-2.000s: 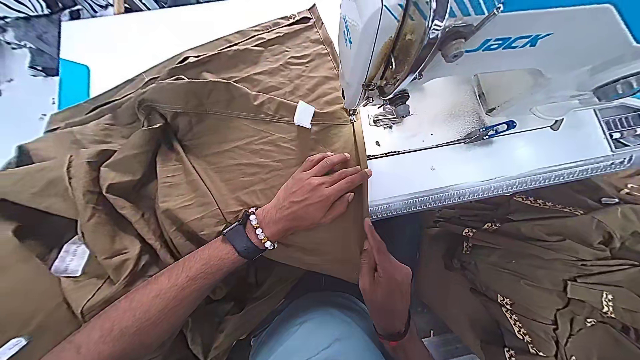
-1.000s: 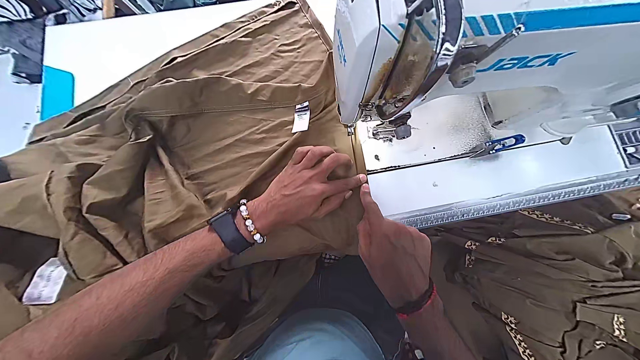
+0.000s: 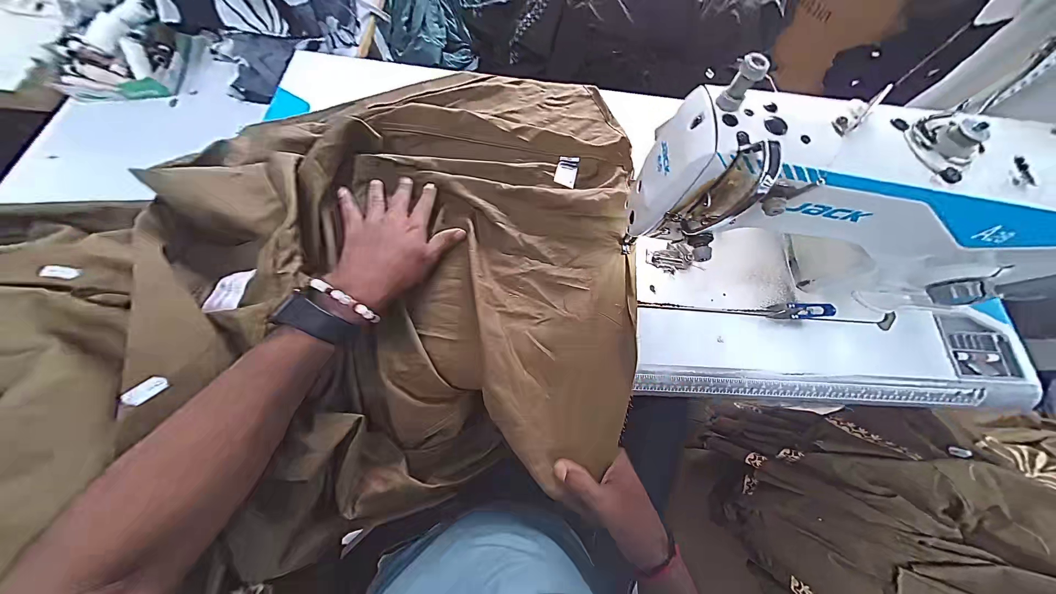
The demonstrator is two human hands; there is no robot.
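Brown fabric lies over the table, its right edge running under the needle area of a white and blue Jack sewing machine. My left hand rests spread and palm down on the fabric, left of the machine. At the table's near side, my right hand grips the lower right edge of the fabric, thumb on top and fingers hidden beneath. A small white label shows on the fabric near the machine head. The presser foot is partly hidden by the machine head.
More brown fabric with patterned trim lies at the lower right, below the machine bed. A measuring scale runs along the table's front edge. Black and white cloth pieces lie at the back left.
My left hand has moved left from the fabric's edge and spread out. My right hand has moved down toward me along the edge. The view has shifted and shows more of the machine.
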